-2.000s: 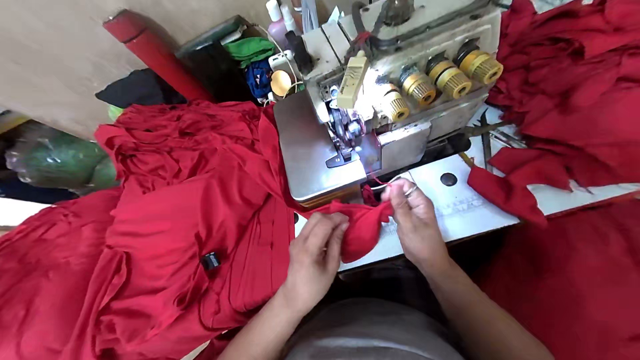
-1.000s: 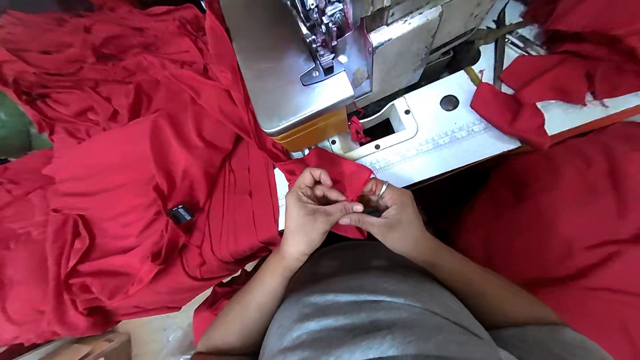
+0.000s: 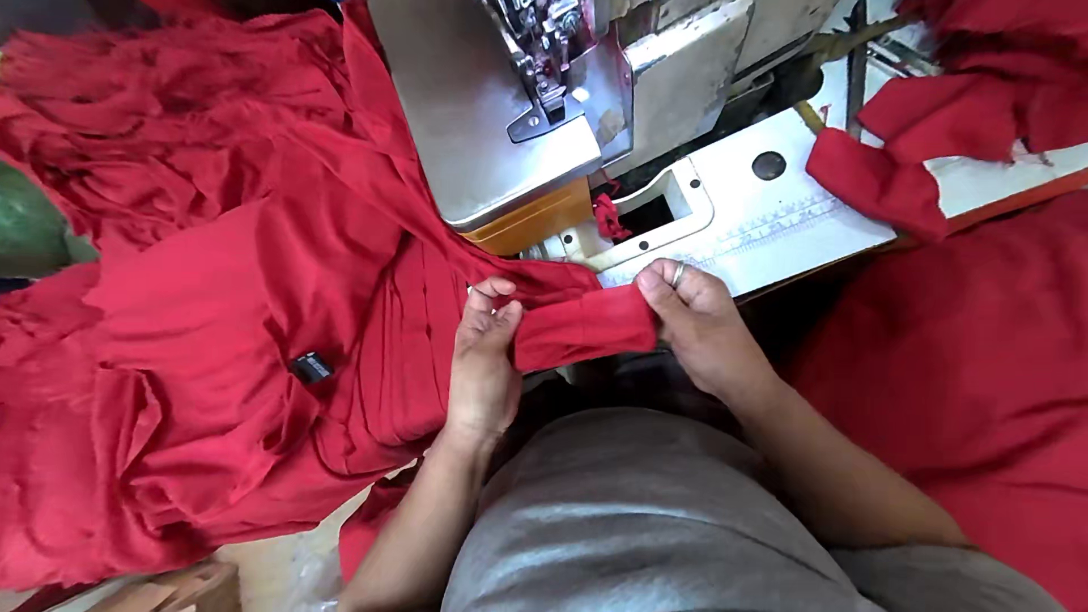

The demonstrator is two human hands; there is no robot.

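Between my two hands a folded band of red fabric (image 3: 586, 327) is stretched out flat, just in front of the sewing table's edge. My left hand (image 3: 489, 365) holds its left end, the thumb and fingers curled at the cloth. My right hand (image 3: 693, 319), with a ring on one finger, pinches the band's right end. Just beyond the hands is an overlock sewing machine (image 3: 501, 110), its presser foot (image 3: 535, 123) above the metal work plate. A large pile of red fabric (image 3: 212, 297) lies to the left, reaching close to my left hand, with a small black label (image 3: 312, 367) on it.
Red scraps (image 3: 880, 183) lie on the white table (image 3: 739, 246), which bears a printed ruler scale. Scissors (image 3: 857, 64) are at the back right. More red fabric (image 3: 960, 382) hangs at the right. A cardboard box (image 3: 183, 591) stands at the lower left.
My hands have moved apart, and the band that was bunched between them is now spread out. The view has moved closer to the table since the earliest frame.
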